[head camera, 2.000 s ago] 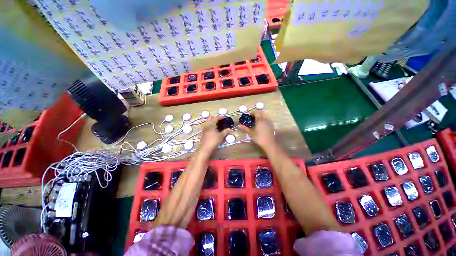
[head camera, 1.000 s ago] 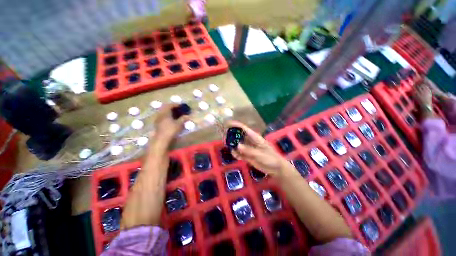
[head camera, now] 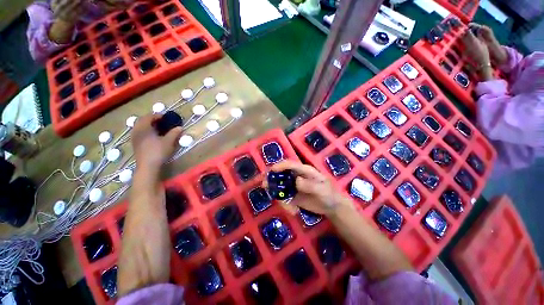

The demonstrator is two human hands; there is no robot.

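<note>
My left hand (head camera: 149, 140) holds a dark smartwatch body (head camera: 169, 121) over the rows of white charging pucks (head camera: 187, 140). My right hand (head camera: 313, 189) holds another smartwatch body (head camera: 281, 184) between thumb and fingers, its black screen lit with small coloured marks. This hand is above the right part of the main red watch tray (head camera: 272, 238), whose square pockets hold many dark watch bodies. My forearms hide some of its pockets.
A second red watch tray (head camera: 411, 238) adjoins on the right. Another red tray (head camera: 65, 128) lies behind the pucks. White charging cables (head camera: 24, 250) bunch at left. A metal post (head camera: 334, 53) rises behind. Other people's hands (head camera: 480, 47) show at upper right and upper left. A red tray (head camera: 501, 256) lies at lower right.
The view has swung right and down. My right hand has moved from near the pucks to over the main tray with its watch. My left hand still holds a watch by the pucks.
</note>
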